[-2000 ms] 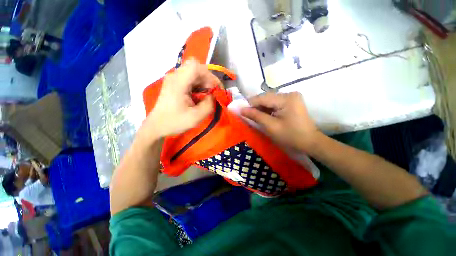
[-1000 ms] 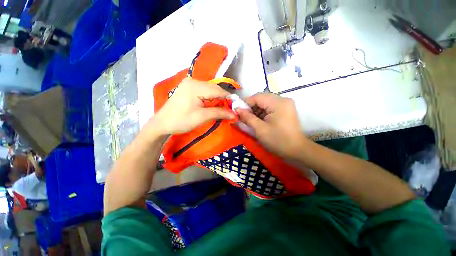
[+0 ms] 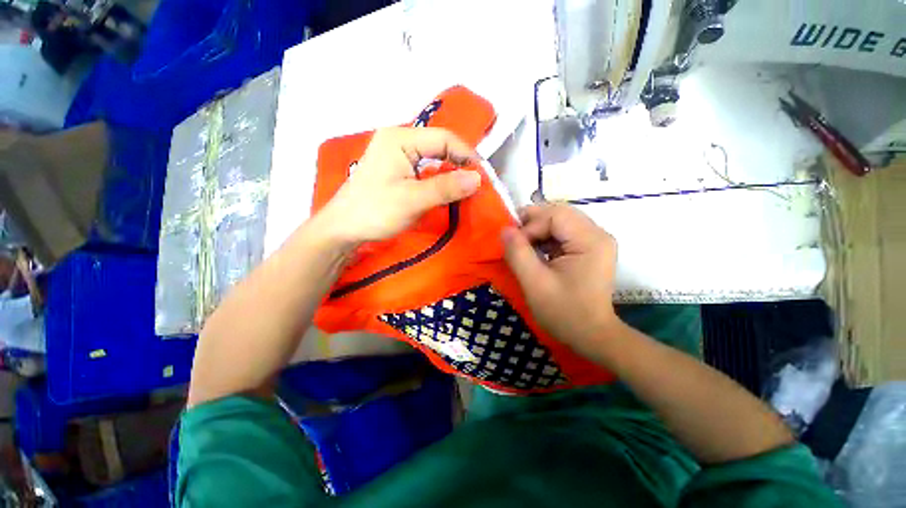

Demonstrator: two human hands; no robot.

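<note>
The orange bag piece (image 3: 487, 233) hangs between my hands at the front edge of the white machine table. A dark zipper (image 3: 397, 266) curves across it. A navy patterned panel (image 3: 487, 332) with cream shapes and a small whitish label (image 3: 452, 348) faces up below. My left hand (image 3: 397, 189) pinches the top edge near the zipper's upper end. My right hand (image 3: 564, 263) pinches the edge to the right, with a white strip showing between the hands. An orange flap (image 3: 462, 114) lies on the table behind my left hand.
The sewing machine head (image 3: 805, 40) stands at upper right, its needle area beyond my right hand. Red-handled snips (image 3: 839, 144) and a loose thread lie right of it. A tape-wrapped grey box (image 3: 214, 208) is at left. Blue bins (image 3: 109, 327) stand at left and a blue bin (image 3: 373, 422) below.
My hands have moved apart along the orange edge, exposing the white strip. The yellow-orange tab is no longer visible. The view has shifted, showing more of the machine head.
</note>
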